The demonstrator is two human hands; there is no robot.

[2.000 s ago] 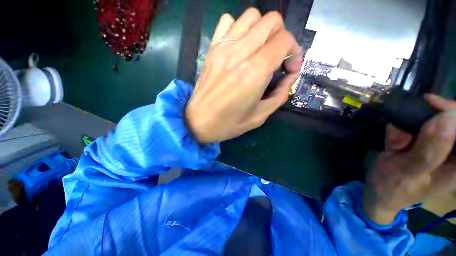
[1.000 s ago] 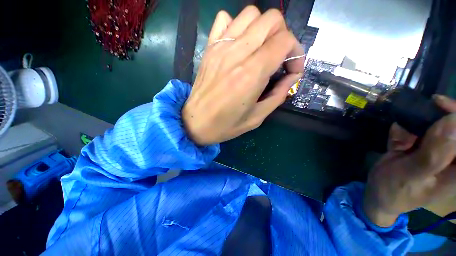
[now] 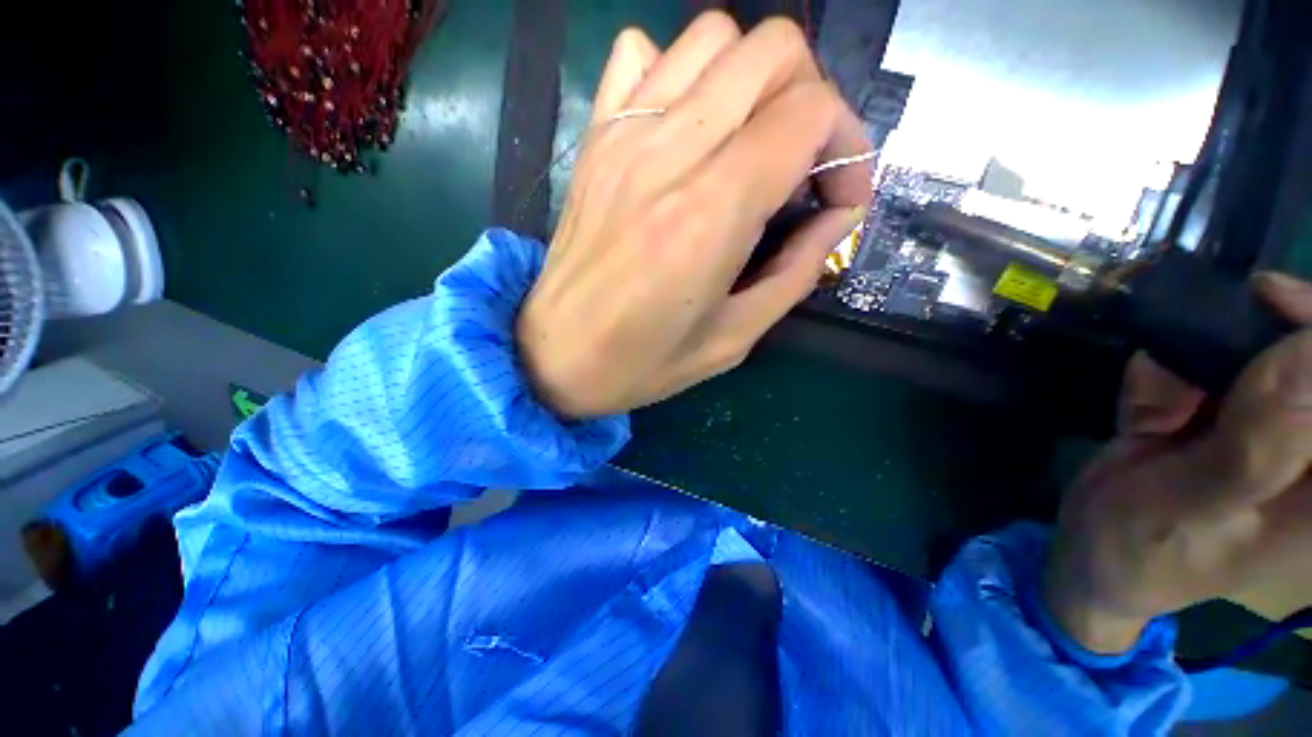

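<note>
The open tablet unit (image 3: 1058, 87) lies at the upper right in a dark frame (image 3: 921, 353). Its circuit board (image 3: 921, 274) runs along the near edge, with a yellow label (image 3: 1025, 285). My left hand (image 3: 691, 216) is at the board's left end, fingers curled, pinching thin silvery solder wire (image 3: 843, 161) that also passes over its fingers. What lies under the fingertips is hidden. My right hand (image 3: 1209, 461) is closed on the dark handle of the soldering iron (image 3: 1187, 314). The iron's metal shaft points left over the board; its tip is hard to make out.
A pile of red wired components (image 3: 334, 79) with dark bead ends lies on the green mat (image 3: 432, 187) at the upper left. A white fan (image 3: 94, 256) stands at the left edge. A blue object (image 3: 123, 497) is at the lower left.
The view has shifted slightly, so the red pile and fan sit a little further left. Both hands keep nearly the same place and hold.
</note>
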